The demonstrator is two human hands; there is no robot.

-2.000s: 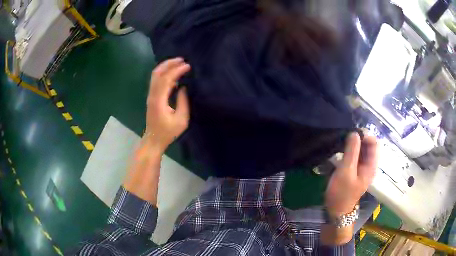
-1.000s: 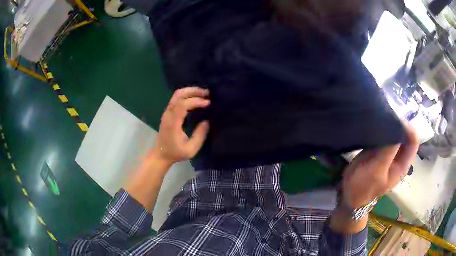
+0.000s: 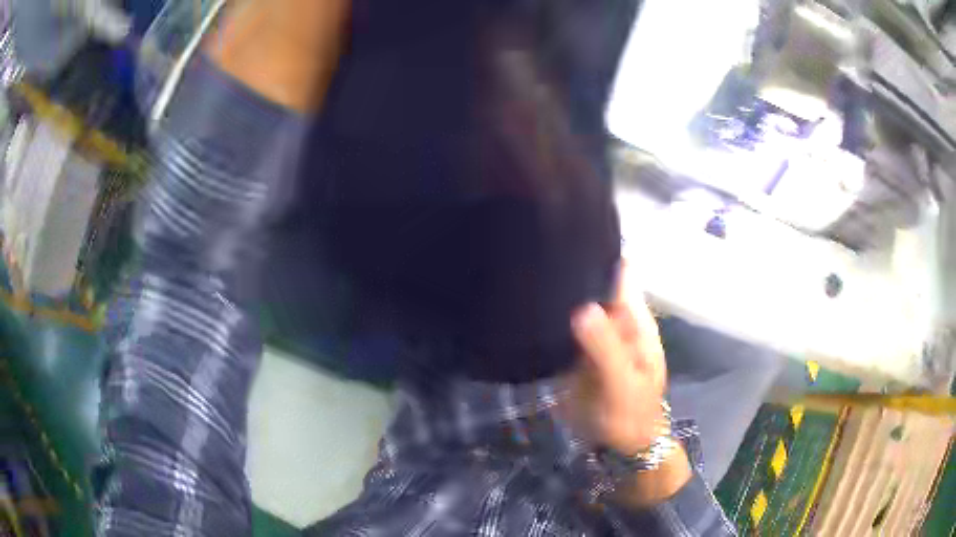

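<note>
A dark navy garment (image 3: pixel 451 220) hangs large and blurred across the middle, from the top edge down to my lap. My right hand (image 3: pixel 624 367), with a metal watch at the wrist, holds the garment's lower right edge between thumb and fingers; the fingers are partly hidden and blurred. My left forearm reaches up at the upper left, and my left hand is cut off by the top edge. The white sewing machine bed (image 3: pixel 765 283) lies right of the garment, with the brightly lit machine head (image 3: pixel 781 147) above it.
A pale panel (image 3: pixel 314 441) is below the garment on the left. Yellow bars stand at both sides. A wooden slatted piece (image 3: pixel 881 472) is at the lower right. A brownish blur over the garment cannot be identified.
My left hand has gone up and out of the picture, its arm now at the upper left. My right hand and the garment's edge have moved left. The view has shifted, showing more machine bed.
</note>
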